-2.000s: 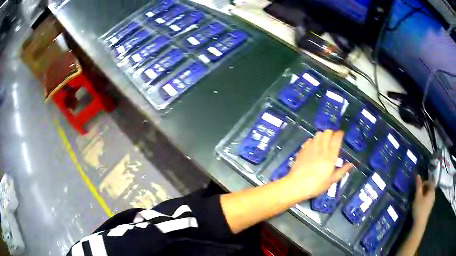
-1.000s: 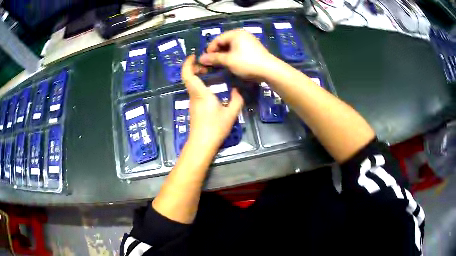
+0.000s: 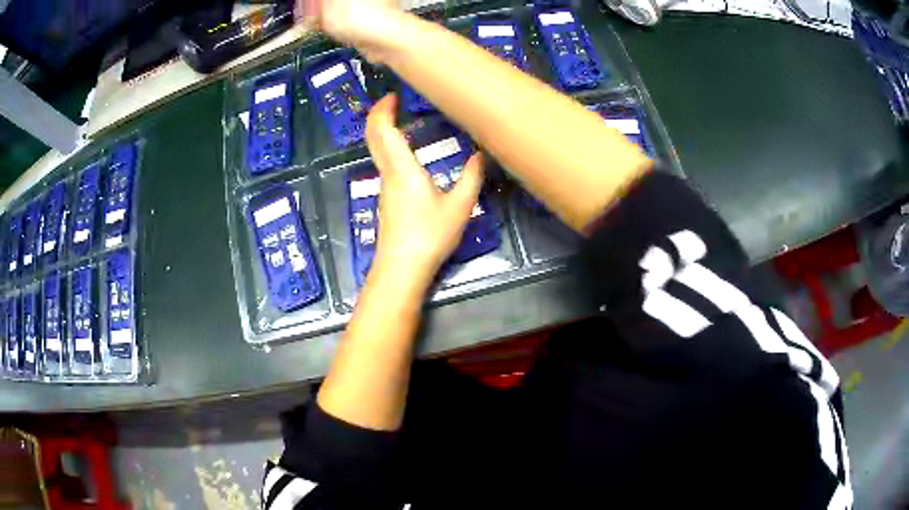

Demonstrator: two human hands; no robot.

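Note:
A clear blister tray (image 3: 237,261) lies on the green mat and holds several blue units (image 3: 286,254) with white labels. My left hand (image 3: 419,204) is over the tray's middle, fingers apart, thumb to the right. It lies over part of a blue unit (image 3: 480,231) in the front row; whether it touches it is hidden. My right hand (image 3: 354,18) reaches across to the top edge, blurred and partly cut off; its fingers are unclear. My right forearm covers part of the back row.
A second tray of blue units (image 3: 85,299) lies at the left. A dark item (image 3: 234,38) and a monitor (image 3: 70,40) are at the back left. Red stools (image 3: 827,289) stand below the bench. A white-grey rounded object (image 3: 638,10) is at the top edge.
My right hand has moved away from my left hand, up and left to the back of the bench. My left hand stays over the tray. The view had earlier swung round from the left.

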